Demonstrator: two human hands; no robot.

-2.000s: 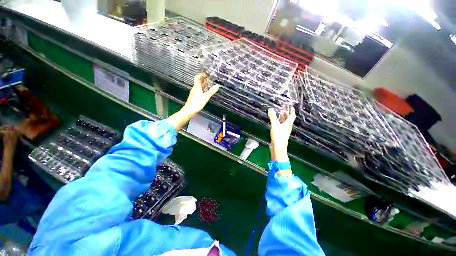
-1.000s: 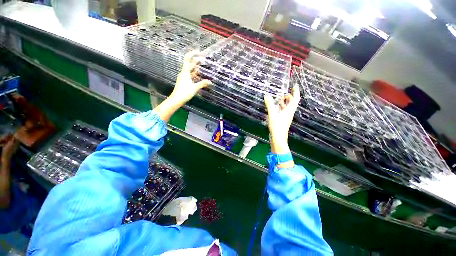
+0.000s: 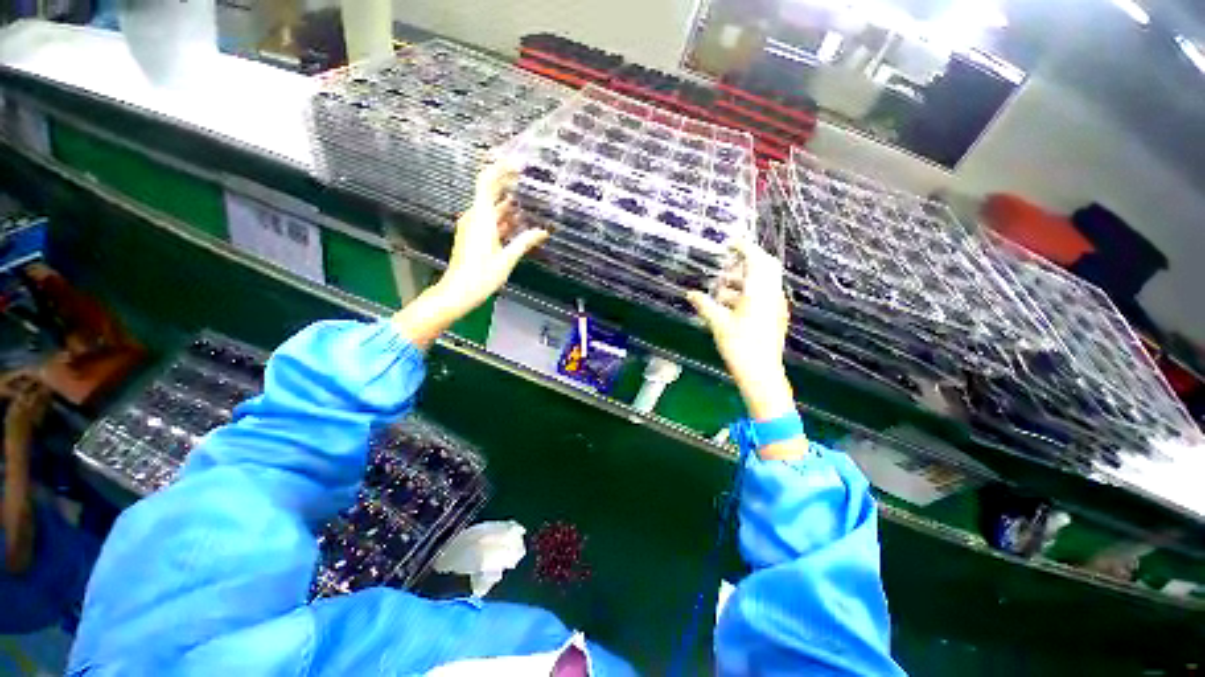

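Observation:
A stack of clear blister trays [image 3: 634, 165] with rows of pockets holding dark components sits on the upper shelf in front of me. My left hand [image 3: 486, 245] grips the near left corner, fingers on the tray edge. My right hand [image 3: 751, 311] grips the near right corner, a blue band on its wrist. How many trays lie between my fingers I cannot tell. Below, another clear tray with dark components [image 3: 397, 509] lies on the green surface, partly hidden by my left sleeve. A pile of small red-brown parts [image 3: 562, 552] lies beside a ragged white sheet [image 3: 484, 553].
Tray stacks stand on the shelf to the left [image 3: 410, 126] and right [image 3: 912, 251]. The metal-edged ledge holds a blue bin [image 3: 591, 360] and a white fitting [image 3: 656, 385]. Another tray [image 3: 172, 410] lies at left, near another person's arm [image 3: 20, 450]. Black-and-red trays stand behind.
The held tray stack sits slightly further left in view and looks more evenly lined up. My right hand has shifted right and its fingers have curled around the corner. My left hand stays at the left corner.

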